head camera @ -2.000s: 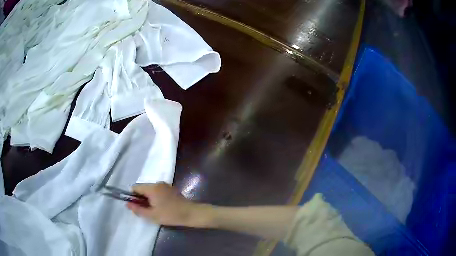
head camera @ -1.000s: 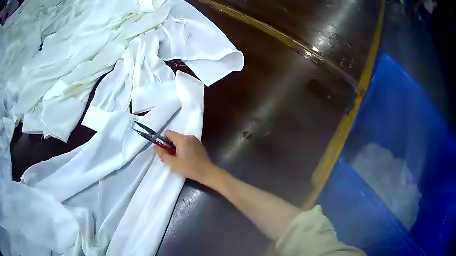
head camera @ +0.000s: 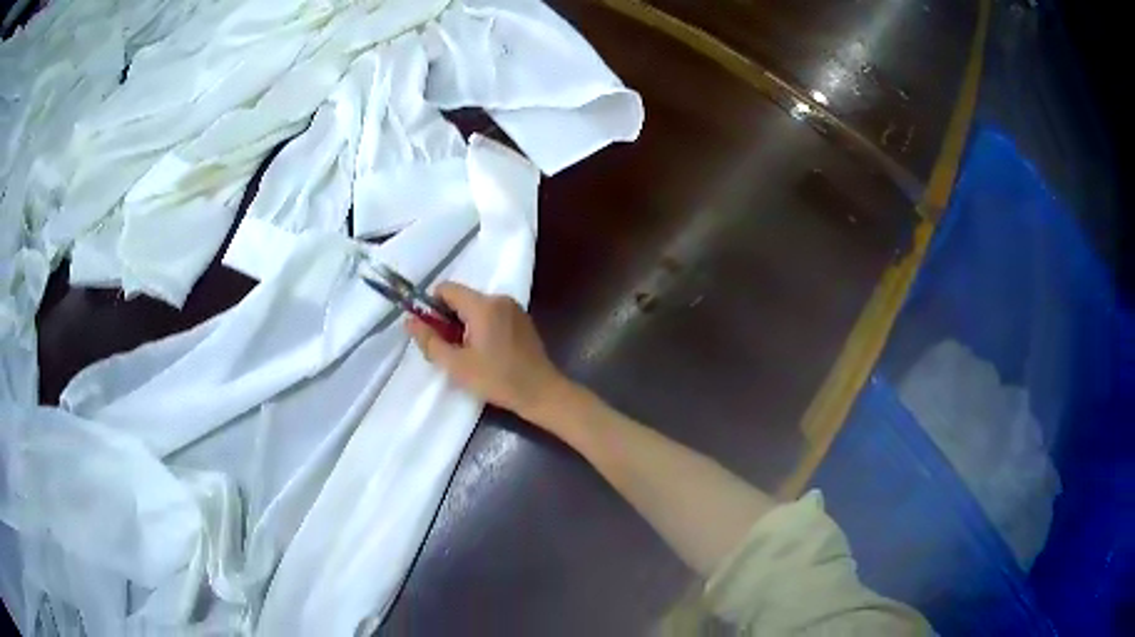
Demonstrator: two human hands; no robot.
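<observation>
My right hand (head camera: 489, 345) is bare and holds thread snips (head camera: 429, 314) with a red handle. The snips' dark blades point up and left over the white garment (head camera: 373, 460); whether they touch the cloth I cannot tell. The garment lies nearest to me on the left side of the table, with long folded strips and a denser white edge by my hand. Its lower left part is crumpled. My left hand is not in view.
A garment pile (head camera: 224, 100) of white to cream pieces fills the upper left, with sleeves or strips hanging out. The glossy dark-brown table (head camera: 697, 336) has a yellow-taped edge (head camera: 871, 342). A blue bin (head camera: 1083, 361) at the right has white cloth inside.
My right hand with the snips moved up the garment from its lower part, then slightly further up and right. The snips' blades look closer together. The whole view shifted a little.
</observation>
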